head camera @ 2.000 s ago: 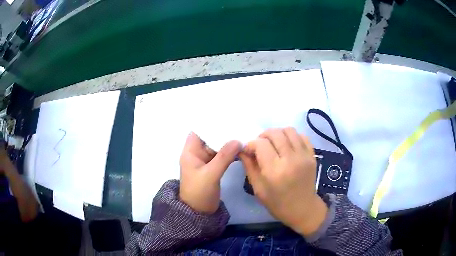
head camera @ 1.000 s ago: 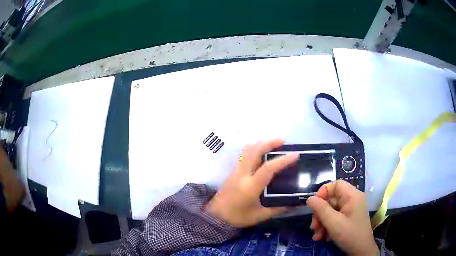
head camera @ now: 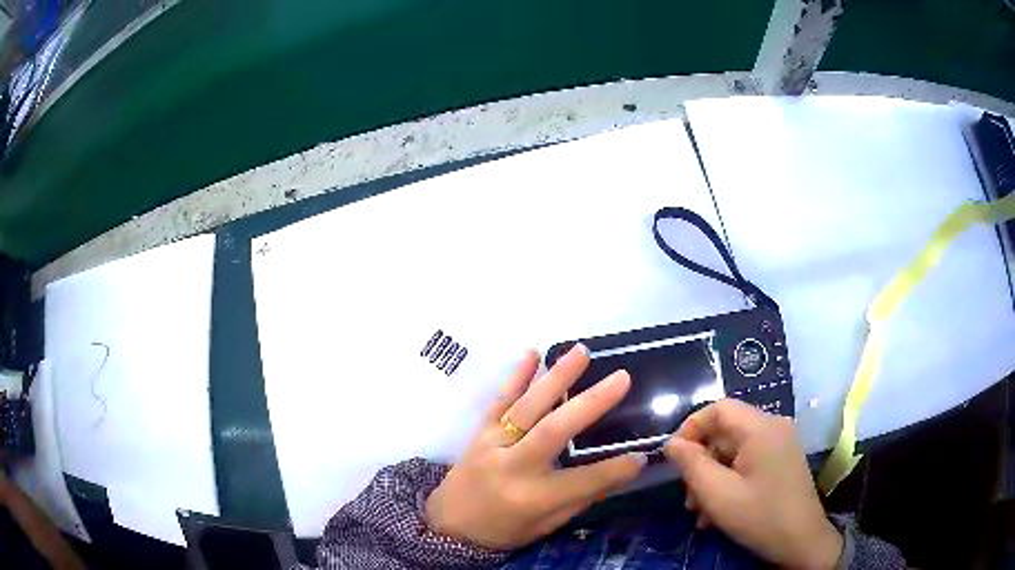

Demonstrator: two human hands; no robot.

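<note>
The black handheld device [head camera: 760,392] lies on white paper, its screen [head camera: 657,395] face up at the left and its round keypad [head camera: 750,356] at the right. Its wrist strap [head camera: 692,247] loops away above. My left hand [head camera: 534,462] lies over the device's left end, fingers spread on the screen and lower edge. My right hand [head camera: 746,473] has thumb and forefinger pinched at the screen's lower right edge; whether something small is between them cannot be told. Several small black labels [head camera: 445,353] lie in a row left of the device.
A yellow strip [head camera: 874,334] hangs at the right. White sheets [head camera: 122,379] lie on the dark green bench [head camera: 247,401]. Pale chipped edging [head camera: 367,156] and a post [head camera: 796,45] border the green conveyor. Another person's arm [head camera: 39,523] shows at lower left.
Two seconds ago both hands met in front of the device; now both are on it. Since one second ago, my left fingers have spread flatter on the screen. The view has shifted and tilted.
</note>
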